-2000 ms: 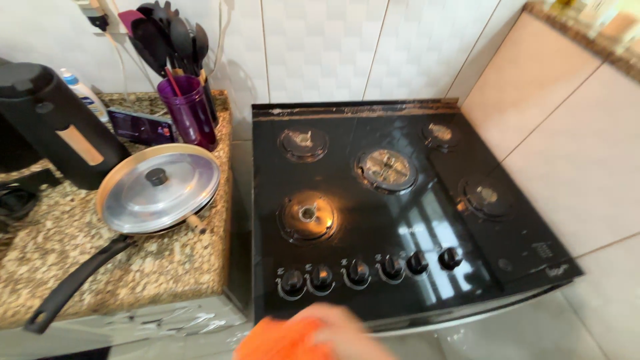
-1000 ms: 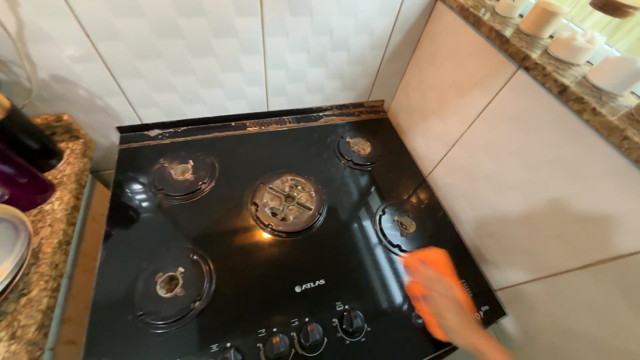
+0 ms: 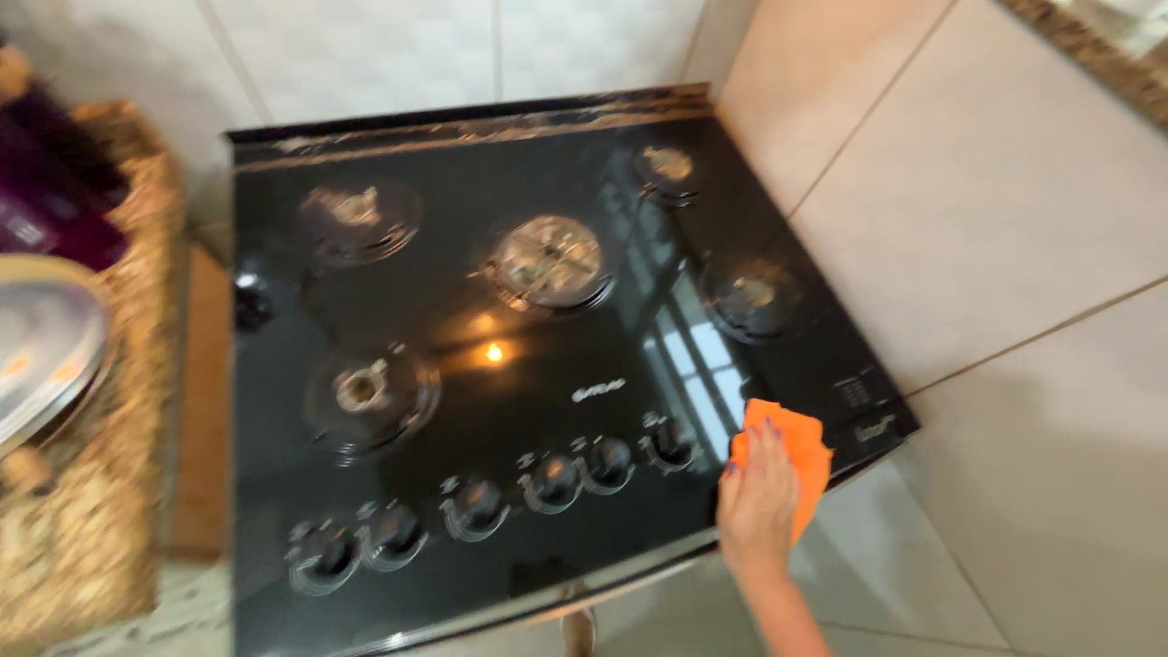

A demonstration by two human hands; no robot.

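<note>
My right hand point(image 3: 759, 497) presses an orange cloth point(image 3: 805, 447) against the front right part of a black glass gas cooktop point(image 3: 547, 365). The cloth hangs slightly past the front edge, right of the rightmost control knob point(image 3: 673, 443). Several burners without grates show on the glass, among them the large central burner point(image 3: 550, 260) and the right front burner point(image 3: 754, 297). A row of black knobs point(image 3: 476, 507) runs along the front. My left hand is outside the view.
At the left, a granite countertop point(image 3: 137, 365) holds a pan with a metal lid point(image 3: 46, 338) and a purple container point(image 3: 55, 201). Tiled walls point(image 3: 985, 210) border the cooktop behind and to the right. A granite ledge point(image 3: 1095, 59) is at the upper right.
My right hand with the orange cloth has moved from beside the right front burner toward the cooktop's front edge. The view has shifted.
</note>
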